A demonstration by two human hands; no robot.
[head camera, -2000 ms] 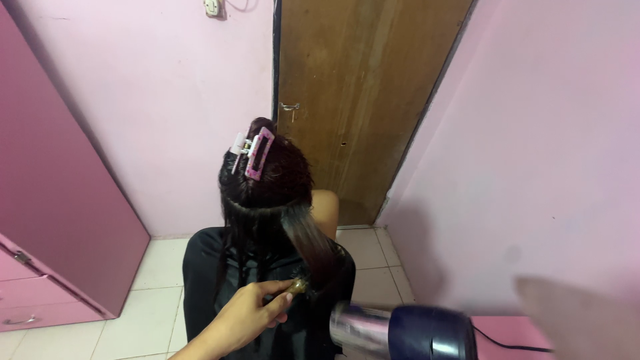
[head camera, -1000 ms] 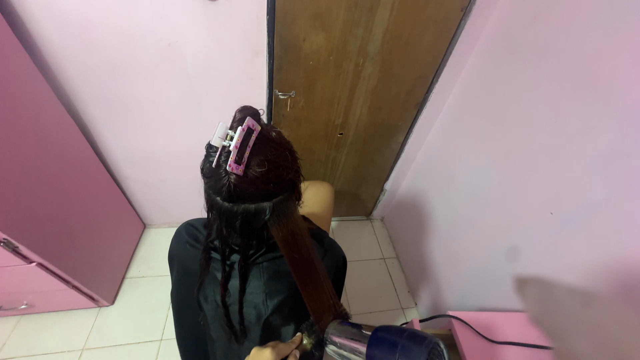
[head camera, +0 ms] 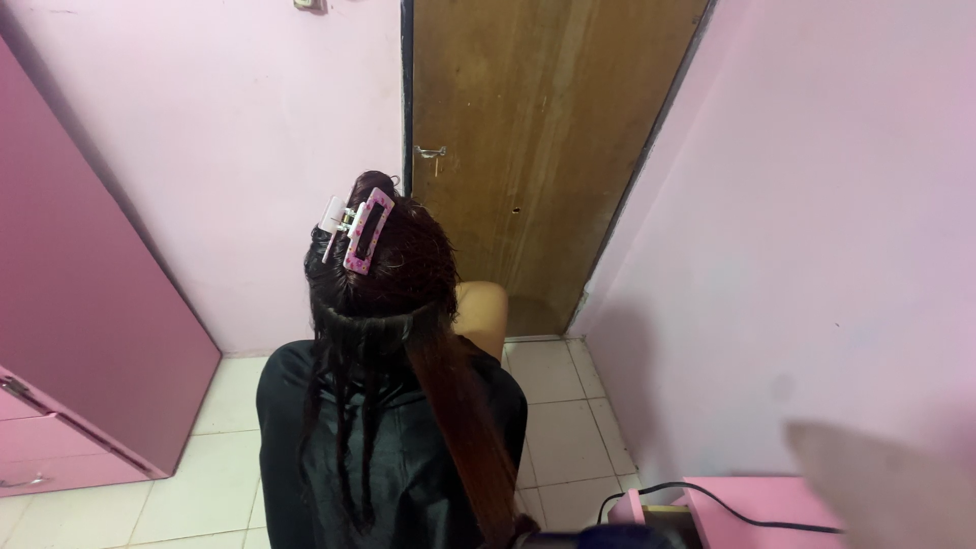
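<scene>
A person in a black cape sits facing away from me, upper hair gathered under a pink and white claw clip. A smooth reddish-brown section of hair stretches down to the right, while thin dark strands hang at the left. At the bottom edge only the top of a dark blue hair dryer shows, close to the end of that section. Neither of my hands can be seen; what holds the dryer is below the view.
A pink cabinet stands at the left. Ahead are a brown wooden door and a pink wall. At the lower right, a black cord crosses a pink piece of furniture. Pale tiles cover the floor.
My left hand, at the hair ends in both earlier frames, has dropped out of view. The hair dryer sits lower, mostly past the bottom edge. The hair section now extends farther down.
</scene>
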